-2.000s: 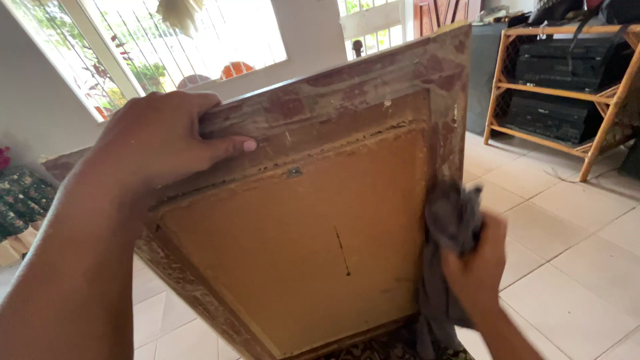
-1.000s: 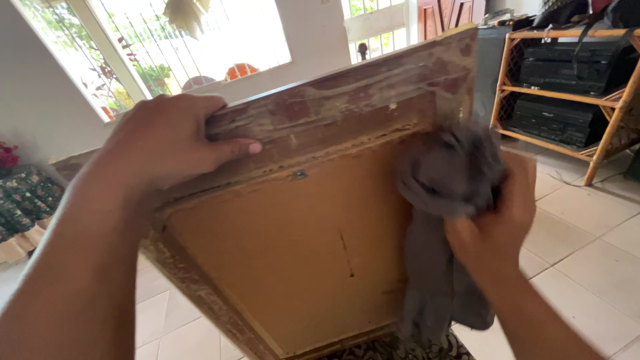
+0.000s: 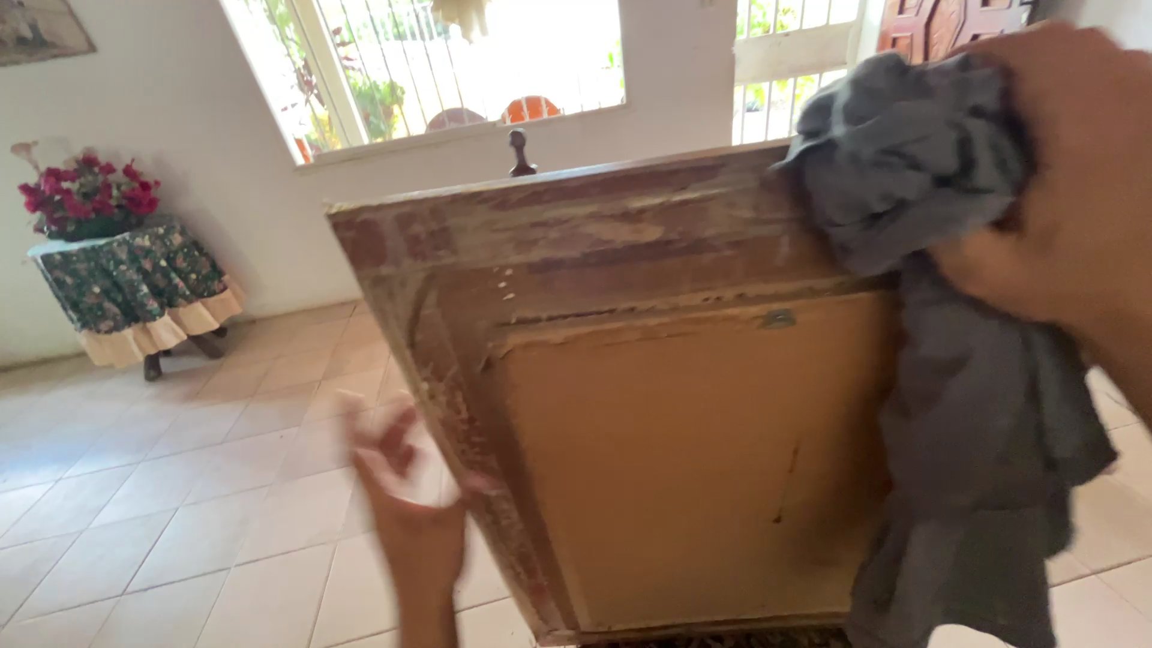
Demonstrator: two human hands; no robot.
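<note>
The back of a worn wooden picture frame (image 3: 630, 216) stands tilted before me, with a brown backing board (image 3: 684, 450) set inside it and a small metal hanger (image 3: 778, 318) near the board's top. My right hand (image 3: 1071, 180) grips a bunched grey cloth (image 3: 909, 153) against the frame's upper right part; the cloth's loose end hangs down over the right side. At the frame's left edge is my left hand (image 3: 409, 486), blurred, with fingers apart and the thumb at or near the edge. The frame's upper right corner is hidden by the cloth.
A small table with a floral cloth (image 3: 135, 279) bears red flowers (image 3: 90, 193) at the left wall. Behind the frame are a barred window (image 3: 486, 72) and a dark wooden knob (image 3: 519, 153). Patterned material shows under the frame's bottom edge. The floor (image 3: 225, 504) is tiled.
My left hand has let go of the frame's top edge and moved down to its left side. The cloth in my right hand has gone from the right side up to the top. The view has swung left.
</note>
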